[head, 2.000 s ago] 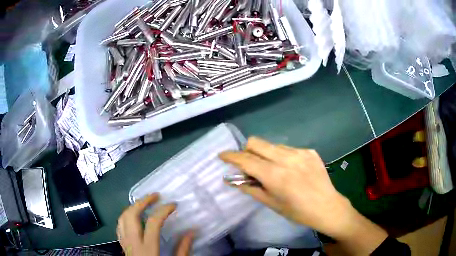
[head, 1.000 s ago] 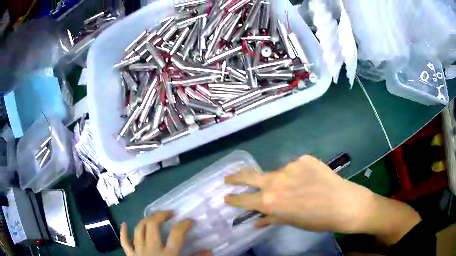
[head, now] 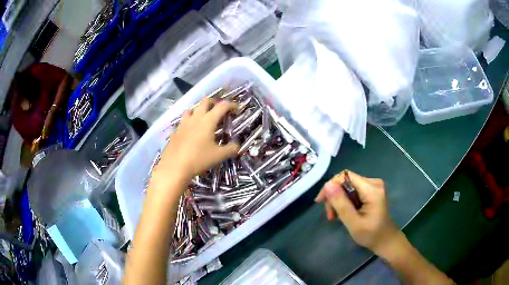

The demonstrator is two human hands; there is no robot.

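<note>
Silver metal tubes with red wires point(head: 240, 195) lie jumbled in the large white bulk bin point(head: 124, 183). My left hand point(head: 203, 133) is in the bin over the tubes at its upper left, fingers spread and bent; whether its fingertips grip a tube I cannot tell. My right hand point(head: 360, 209) is right of the bin above the mat, closed around a slim dark tool point(head: 351, 191), perhaps tweezers. The clear packing box point(head: 262, 271) is cut off by the bottom edge, with pale rows inside.
White foam sheets point(head: 329, 83) hang over the bin's right side beside plastic bags. A clear box with tiny bits point(head: 451, 92) stands at the right. Clear boxes point(head: 184, 50) stand behind the bin. Blue trays of tubes point(head: 82, 114) and a light-blue box point(head: 81, 225) are at the left.
The view has shifted toward the bin. My left hand has left the packing box and reached into the bin. My right hand has moved off the packing box to the bin's right, holding the dark tool.
</note>
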